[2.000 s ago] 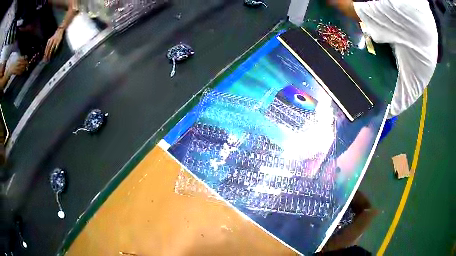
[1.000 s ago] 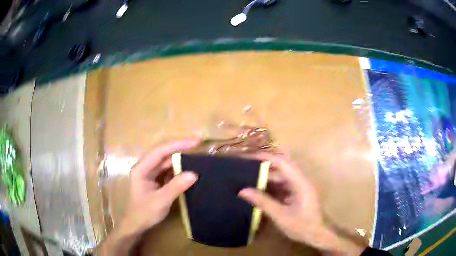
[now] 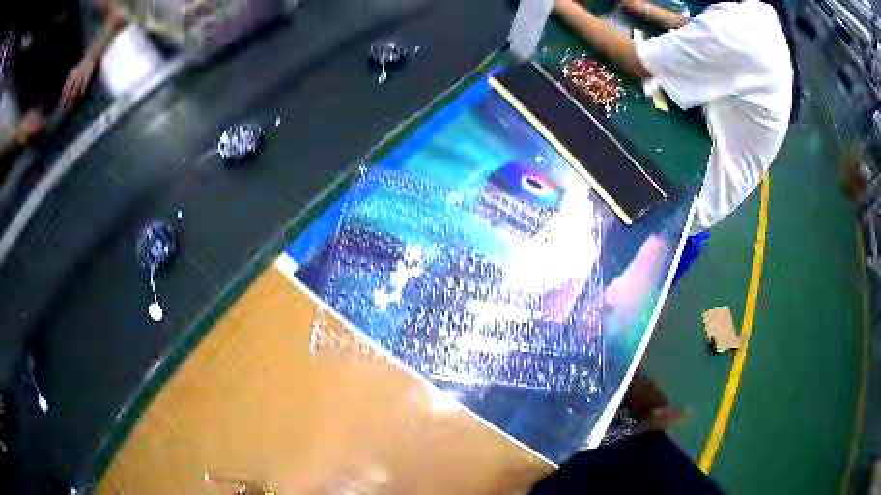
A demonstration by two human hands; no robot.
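Neither of my hands is in view. A dark sleeve [image 3: 628,466] shows at the bottom edge, with no hand visible beyond it. The printed mat [image 3: 406,290] lies under clear textured plastic on the bench. A long black adhesive sheet [image 3: 585,141] with pale yellow edges lies across its far end. A loose pile of red and pale wire leads [image 3: 592,83] is just beyond the sheet. A few wire leads [image 3: 237,483] show at the bottom edge, on the tan bench cover [image 3: 280,387].
The dark green conveyor belt [image 3: 290,193] runs along the left with several bluish in-process units [image 3: 156,245]. A person in a white shirt [image 3: 729,77] leans in at the upper right. Another person's arm [image 3: 82,77] is at the upper left. A brown scrap [image 3: 721,329] lies on the green floor.
A second ago both hands held a black sheet over the tan cover. The view has since swung right to the mat, and both hands and that held sheet are out of the picture.
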